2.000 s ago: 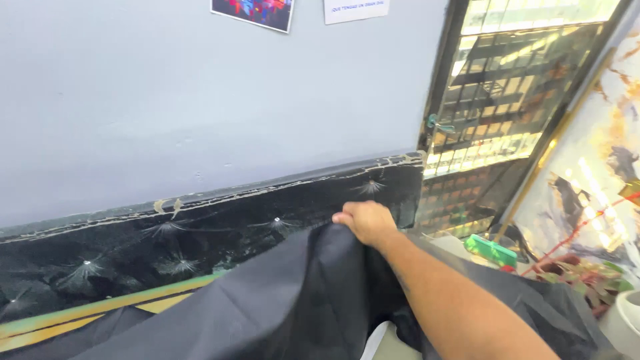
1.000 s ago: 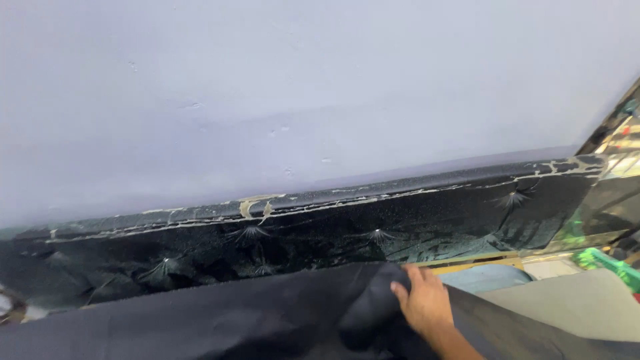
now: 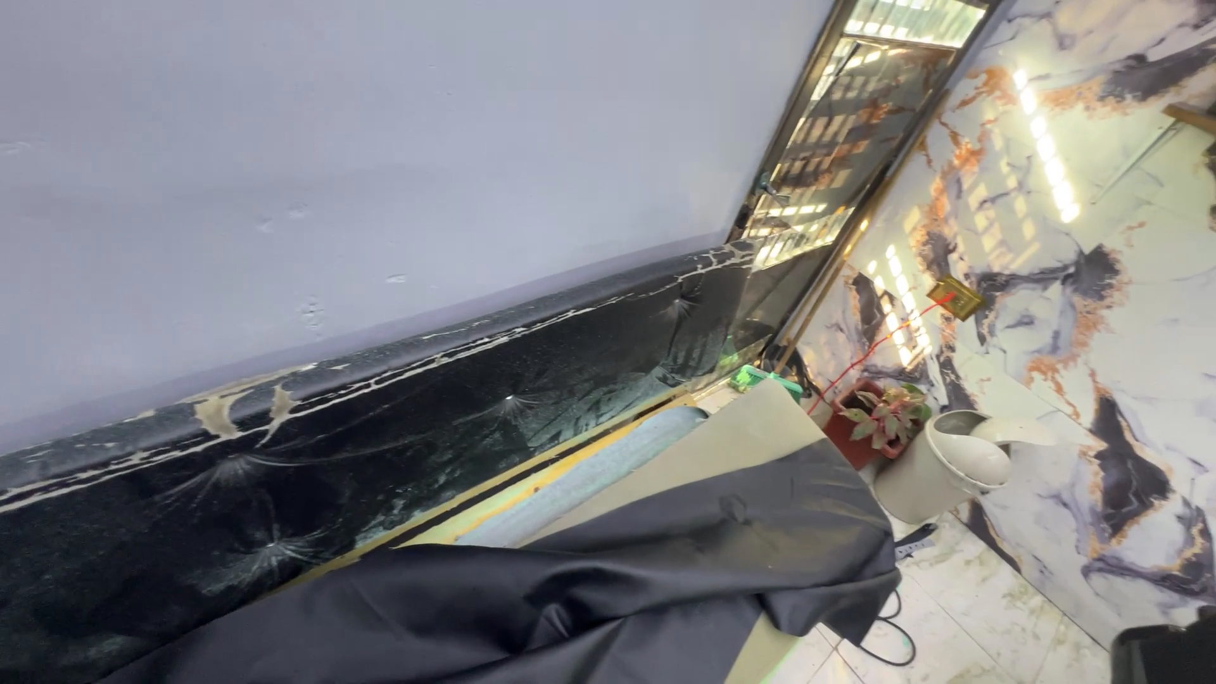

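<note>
Neither of my hands shows in the present view. A large sheet of black leatherette or fabric [image 3: 589, 589] lies in loose folds across the lower part, draped over a pale board-like sheet [image 3: 731, 446]. Behind it, a black tufted upholstered panel [image 3: 399, 456] runs along the wall, its top edge cracked and peeling, with beige backing showing. Between the panel and the black sheet lie a yellowish strip [image 3: 560, 484] and a light blue roll or padded piece [image 3: 608, 461].
A potted plant [image 3: 883, 423] and a whitish bin with a swing lid [image 3: 936, 475] stand at the right. Further back are a green object [image 3: 765, 382], a glazed door [image 3: 845, 142] and a marble-patterned wall [image 3: 1073, 313]. A black cable [image 3: 893, 641] lies on the tiled floor.
The hand that held the black sheet's edge earlier is out of view. The sheet now lies lower, baring more of the pale board. The view has swung right since a second ago.
</note>
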